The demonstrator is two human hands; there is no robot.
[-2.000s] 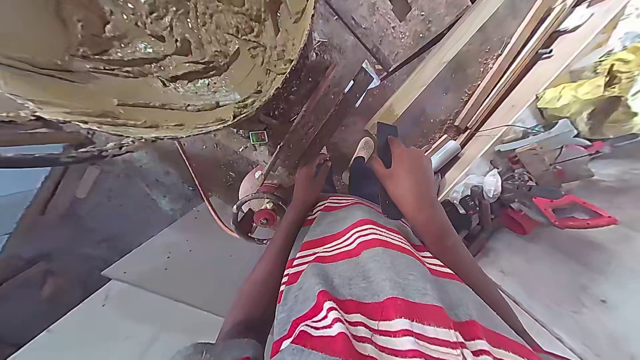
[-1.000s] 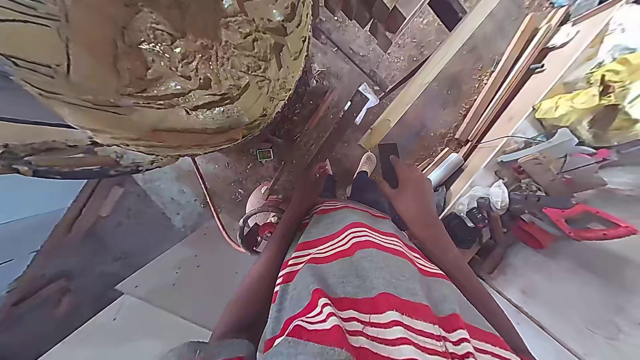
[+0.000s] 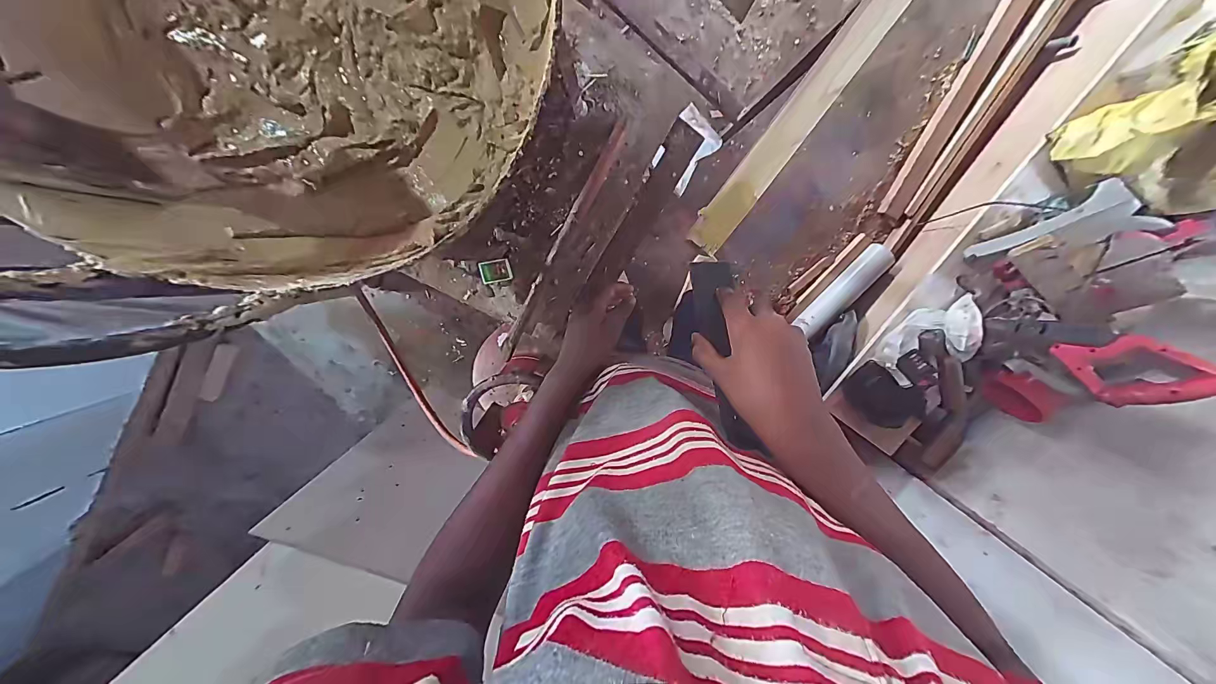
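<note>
My right hand [image 3: 760,351] grips a dark, flat, phone-like object [image 3: 711,294] in front of my striped shirt. My left hand [image 3: 600,318] is low in front of my waist, beside the lower end of a dark wooden board [image 3: 638,214]; its fingers are curled, and whether it holds anything cannot be made out. A large round container [image 3: 332,271] of wet brown, mud-like material [image 3: 313,104] fills the upper left. Past my right hand lies a pale timber plank [image 3: 798,123].
A gas cylinder with a ring collar [image 3: 499,404] and a hose [image 3: 404,370] stand by my left forearm. On the right are long planks [image 3: 1016,161], a white pipe [image 3: 845,285], a red plastic frame [image 3: 1135,370] and yellow sheeting [image 3: 1121,123]. A small green box [image 3: 495,272] lies ahead.
Both hands stay low in front of my body throughout. The dark object is in my right hand in the earlier frames too, held at a slightly different angle. The view shifts slightly.
</note>
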